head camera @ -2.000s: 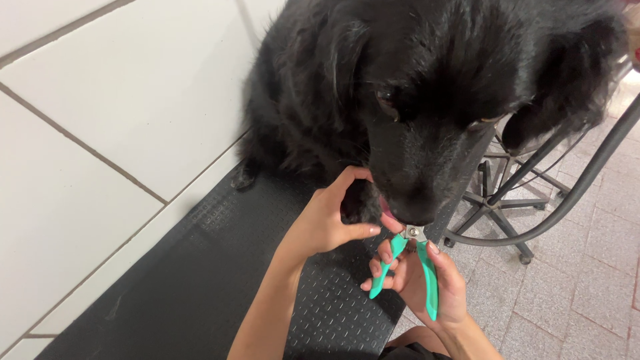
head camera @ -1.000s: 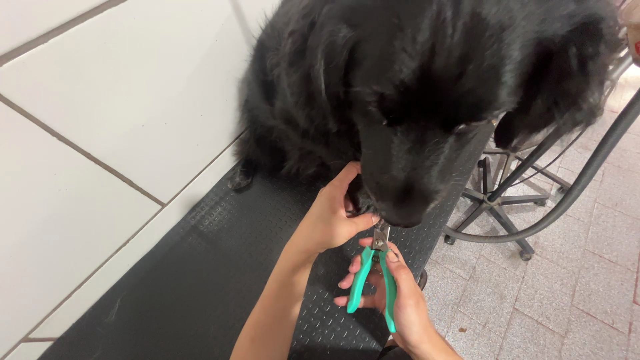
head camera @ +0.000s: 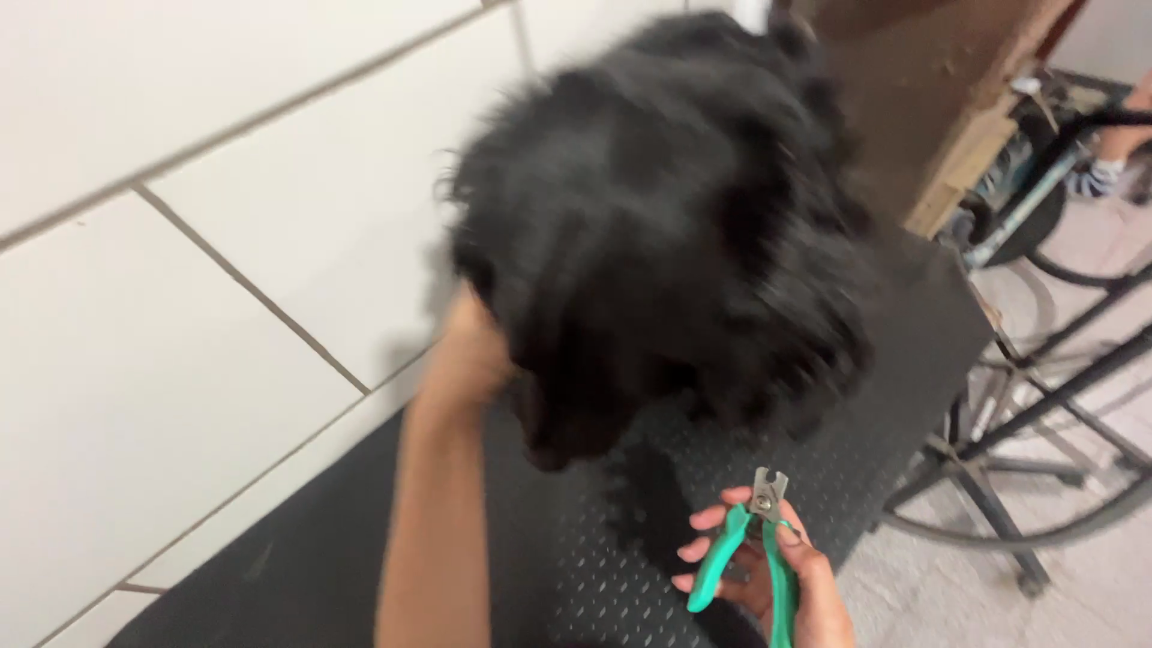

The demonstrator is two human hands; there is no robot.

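Note:
A black long-haired dog (head camera: 666, 225), blurred, is on a black textured table mat (head camera: 621, 567), its head lowered toward the wall side. My left hand (head camera: 472, 346) reaches to the side of its head by the wall; the fingers are blurred and partly hidden by fur, so their hold cannot be told. In my right hand (head camera: 765, 558) are nail clippers with green handles (head camera: 720, 558). Their handles are spread and the metal jaws point up, apart from the dog, with nothing between them.
A white tiled wall (head camera: 270, 360) borders the table on the left. On the right stand a wheeled stool base (head camera: 972, 459) and black metal tubing over a tiled floor. Behind the table are a brown panel and a person's foot in a striped sock (head camera: 1093, 177).
The dog's head has swung left toward the wall. My left hand has left the paw area and moved up beside the head. The clippers are away from the paw. The view has shifted.

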